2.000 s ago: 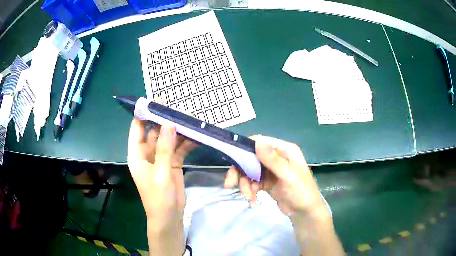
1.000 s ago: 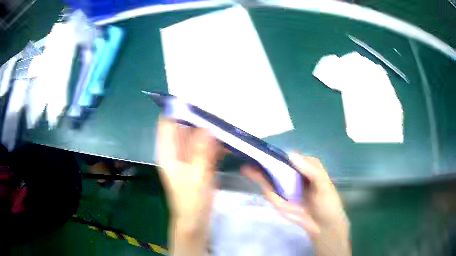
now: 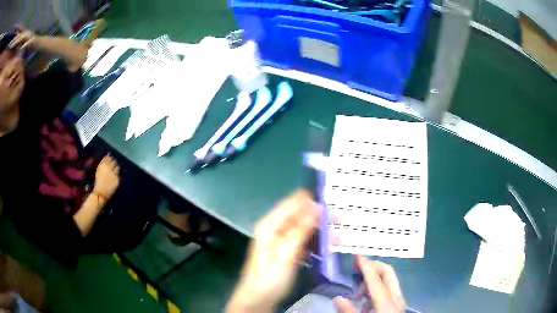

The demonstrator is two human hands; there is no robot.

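A black and pale purple 3D printing pen [image 3: 325, 220] stands nearly upright in the picture, blurred, its dark nose upward, over the left edge of a printed label sheet [image 3: 378, 189]. My left hand [image 3: 278, 247] is blurred and lies along the pen's left side; its fingertips touch or overlap the pen. My right hand [image 3: 377, 287] is at the pen's lower end, partly cut off by the bottom edge, with its fingers around that end. Three waiting pens [image 3: 259, 122], with pale and cyan panels, lie side by side on the green mat at the left.
A blue crate [image 3: 342, 49] holding pens stands behind the bench rail, beside a metal post [image 3: 449, 61]. White paper strips [image 3: 195, 92] and a bottle [image 3: 247, 70] lie left. Crumpled white paper [image 3: 501, 226] and a slim metal tool [image 3: 524, 211] lie right. Another person [image 3: 55, 153] sits left.
The view has swung left, bringing the crate and the other person into view. The held pen has turned from slanting leftward to nearly upright. Both hands have stayed at the pen.
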